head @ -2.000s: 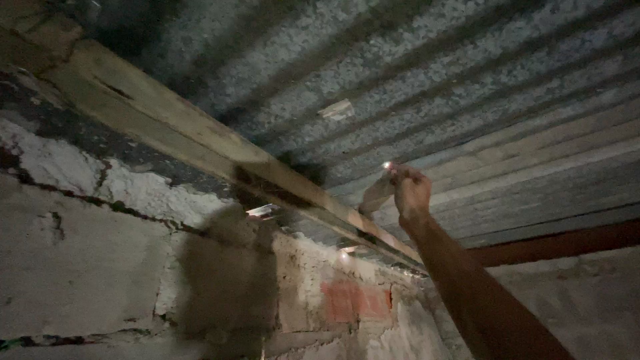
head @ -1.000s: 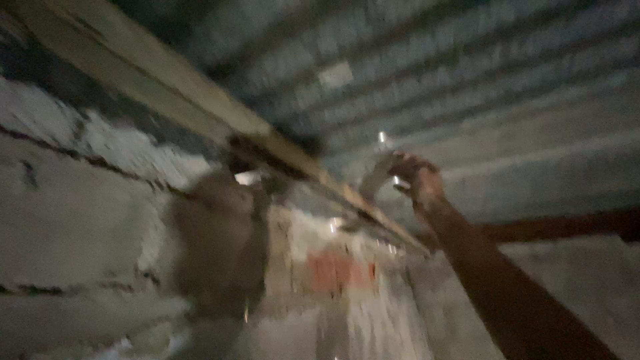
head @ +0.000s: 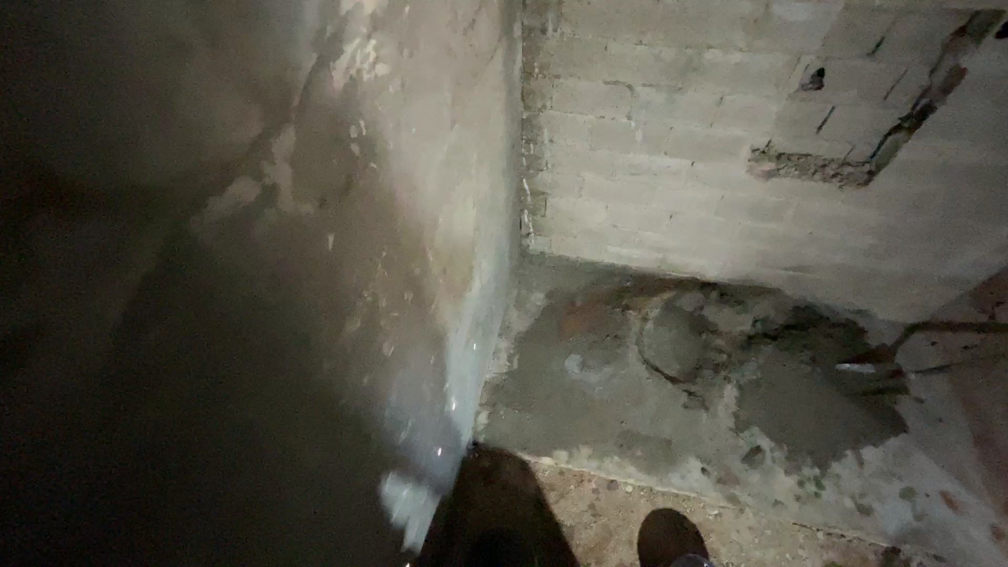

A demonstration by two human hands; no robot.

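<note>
Neither my left hand nor my right hand shows in the head view. Below me, grey wet-looking mortar (head: 811,409) lies heaped and spread over the floor beside the foot of a concrete block wall (head: 646,173). A long, thin, dark handle-like bar (head: 957,325) reaches from the right edge to the mortar heap; what kind of tool it belongs to cannot be told. Near its end is a small pale strip (head: 856,368).
A rough plastered wall (head: 417,236), in deep shadow at its left, meets the block wall in a corner. A broken channel (head: 913,118) cuts into the blocks. A low concrete ledge edge (head: 598,470) borders brown ground. Dark rounded shapes show at the bottom.
The view has swung down from the corrugated metal roof and wooden beam to the floor and wall corner. The raised hand seen earlier is out of view.
</note>
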